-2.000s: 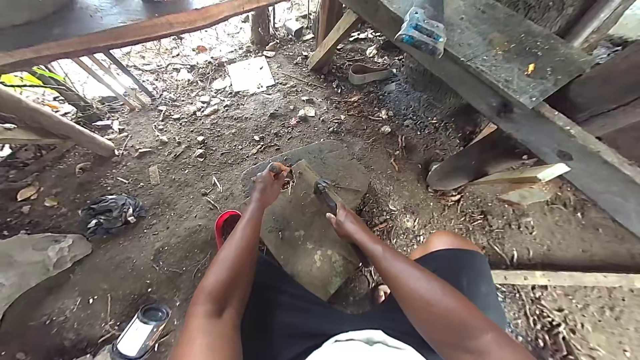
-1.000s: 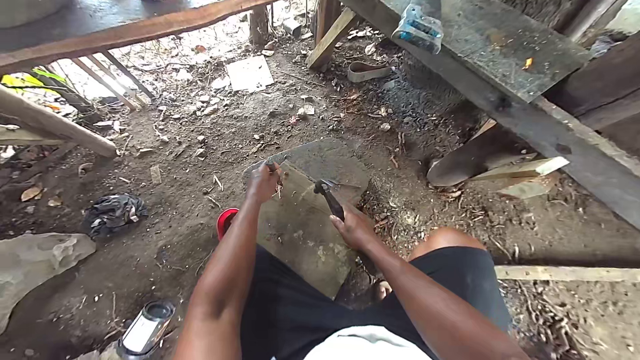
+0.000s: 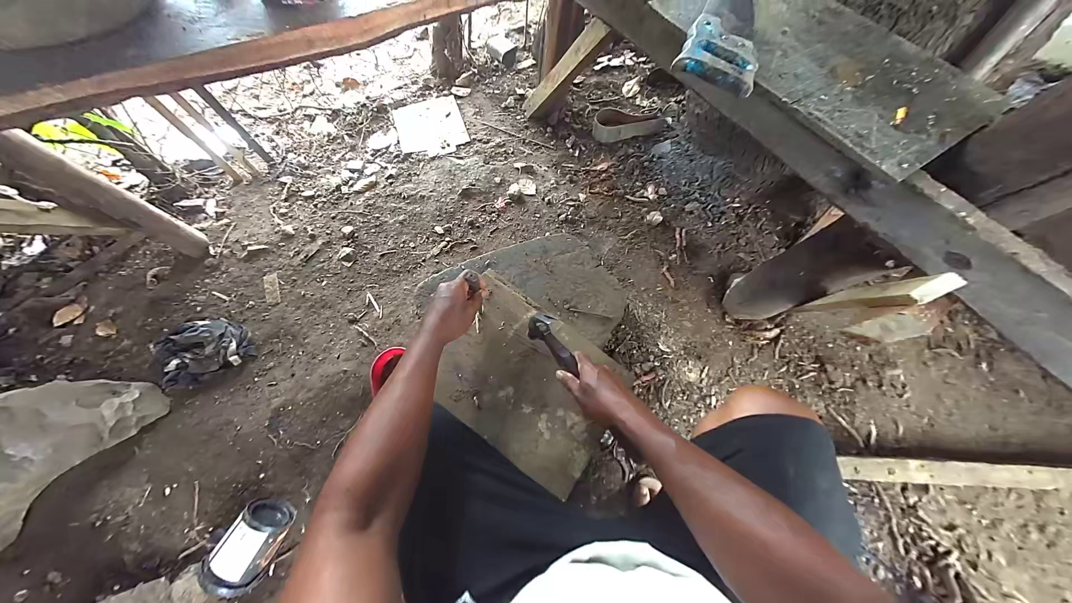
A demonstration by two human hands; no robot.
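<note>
My left hand [image 3: 452,310] is closed around a small dark object [image 3: 473,283] whose kind I cannot tell, at the upper left of a flat slab [image 3: 536,444]. Small orange-brown bits lie by its fingertips. In my right hand [image 3: 599,392] is the dark handle of a hammer [image 3: 553,342]; its metal head is low over or on the slab, to the right of my left hand. The slab lies between my legs, against a wider, rounded flat piece [image 3: 569,268]. A red round rim [image 3: 387,368] shows beside my left forearm.
A wooden bench [image 3: 251,59] crosses the upper left, and a plank beam [image 3: 837,167] the right, with a clear-and-blue plastic item [image 3: 718,59] on it. On the ground are a dark crumpled cloth or bag [image 3: 201,350], a large stone [image 3: 67,435] and a lantern-like object [image 3: 249,544].
The orange piece seen at my left fingertips two seconds ago shows less plainly now. My right hand and the hammer have shifted only slightly.
</note>
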